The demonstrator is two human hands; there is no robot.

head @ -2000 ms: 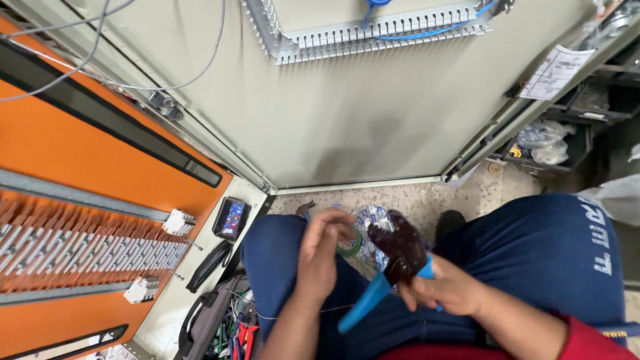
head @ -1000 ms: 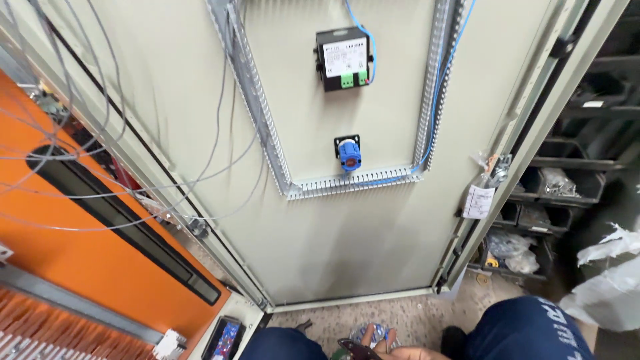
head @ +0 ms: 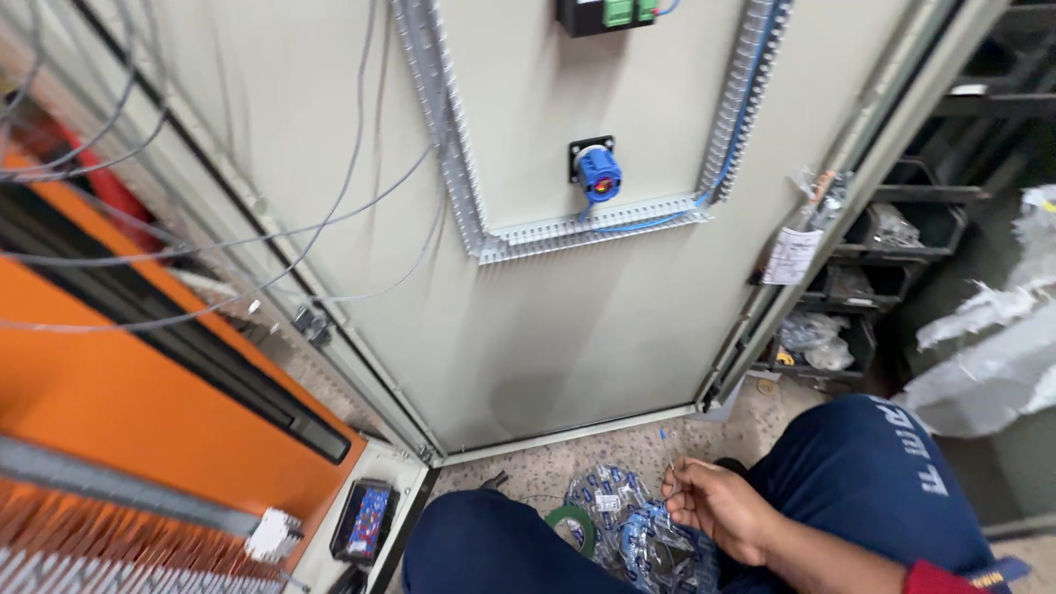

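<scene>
My right hand (head: 722,507) is low in the view, over the floor between my knees. Its thumb and fingers pinch a thin wire whose end points up and bears a small blue tip (head: 662,434). Beneath and beside the hand lie coils of wire in clear, printed plastic wrap (head: 606,499), next to a roll of green tape (head: 572,528). My left hand is out of view. Ahead stands a grey cabinet panel (head: 569,330) with slotted wiring duct (head: 598,233), a blue round device (head: 600,173) and part of a black module with green terminals (head: 606,16).
Loose grey wires (head: 330,219) hang across the left side. An orange panel (head: 165,379) with rows of copper-coloured conductors is at left, near a black box of small red and blue parts (head: 365,521). Black storage bins (head: 916,223) and torn white wrapping (head: 982,371) are at right.
Two seconds ago my right hand held a blue-handled hand tool, with my left hand beside it; now that hand holds a wire and my left hand is gone from view. The view has shifted.
</scene>
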